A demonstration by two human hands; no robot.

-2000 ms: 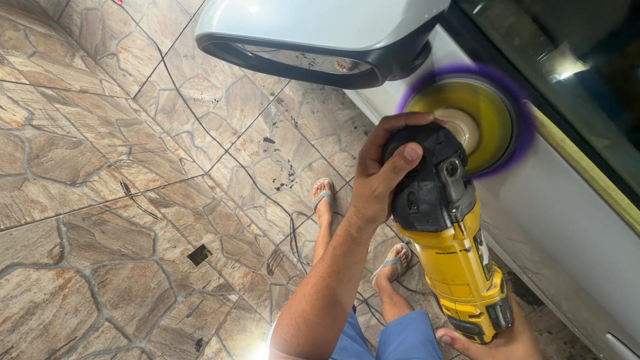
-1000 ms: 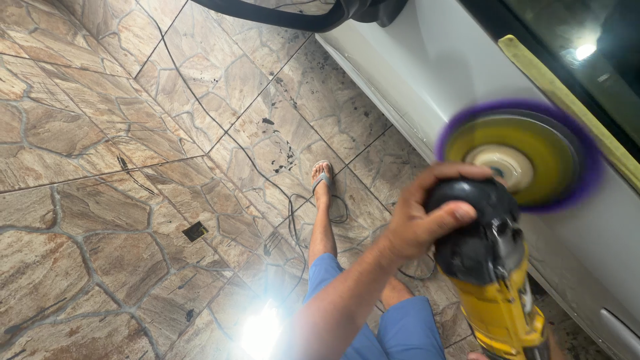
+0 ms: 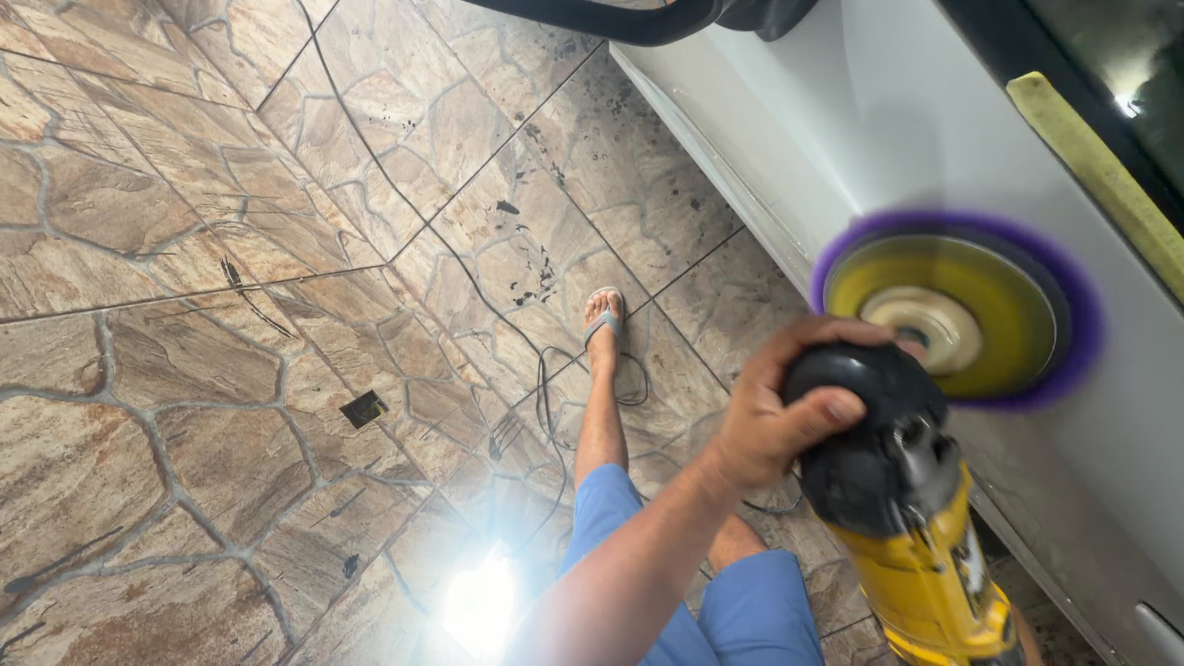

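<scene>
My left hand (image 3: 786,407) grips the black head of a yellow and black rotary polisher (image 3: 906,518), its fingers over the top and the thumb on the near side. The polisher's round pad (image 3: 971,310), purple-rimmed with a yellow backing, is blurred by spin and lies against or just over the silver car door (image 3: 1045,462); contact is hard to tell. Of my right hand (image 3: 1025,638), only a sliver shows at the bottom edge, by the polisher's rear handle; its fingers are hidden.
Yellow masking tape (image 3: 1101,176) runs along the base of the car window (image 3: 1110,55). A black side mirror (image 3: 629,18) juts out at the top. A dark power cord (image 3: 444,240) trails over the stone-patterned floor tiles (image 3: 518,185) near my foot. A bright lamp (image 3: 481,601) glares low down.
The polisher has moved along the door, away from the side mirror, with my left hand still on its head. The view has shifted, leaving less of the mirror in sight.
</scene>
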